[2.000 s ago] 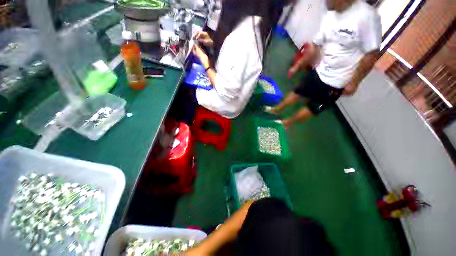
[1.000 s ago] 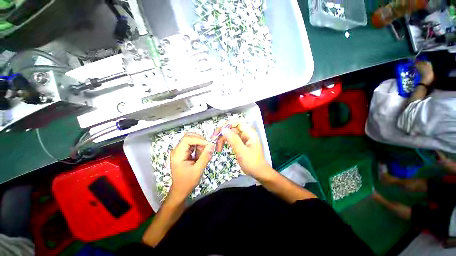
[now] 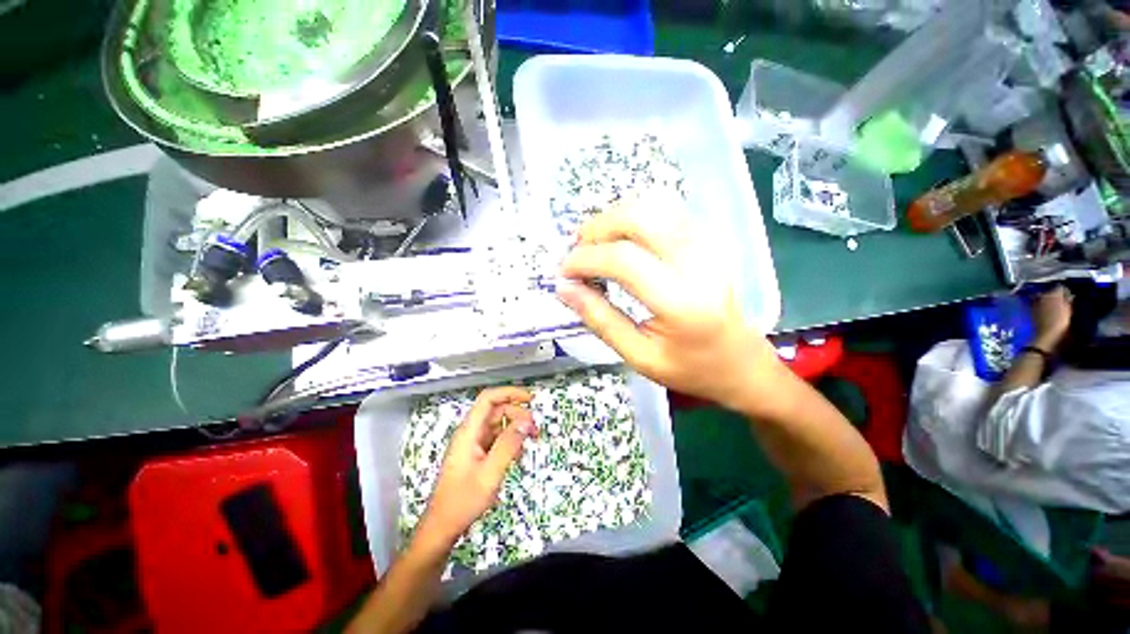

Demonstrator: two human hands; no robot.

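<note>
My right hand [image 3: 651,297] is at the right end of the silver assembly machine [image 3: 409,297], thumb and fingertips close together at its bright metal area. Whether it holds a workpiece cannot be made out. My left hand [image 3: 477,464] is over the lap tub [image 3: 664,495], which is densely filled with white-and-green workpieces [image 3: 570,458]. Its thumb and index finger are bent towards each other; a piece between them cannot be made out. The bench tub [image 3: 744,266] lies behind my right hand, with workpieces spread more thinly.
A steel bowl feeder [image 3: 310,136], green inside, stands behind the machine. A black phone [image 3: 264,539] lies on a red stool [image 3: 174,533] at left. Small clear boxes [image 3: 867,204] and an orange bottle [image 3: 979,192] are at right. A seated person [image 3: 1053,409] is at far right.
My hands were together over the lap tub and are now apart. My right hand has moved up to the machine; my left has stayed over the lap tub. The view has shifted, showing more of the bench.
</note>
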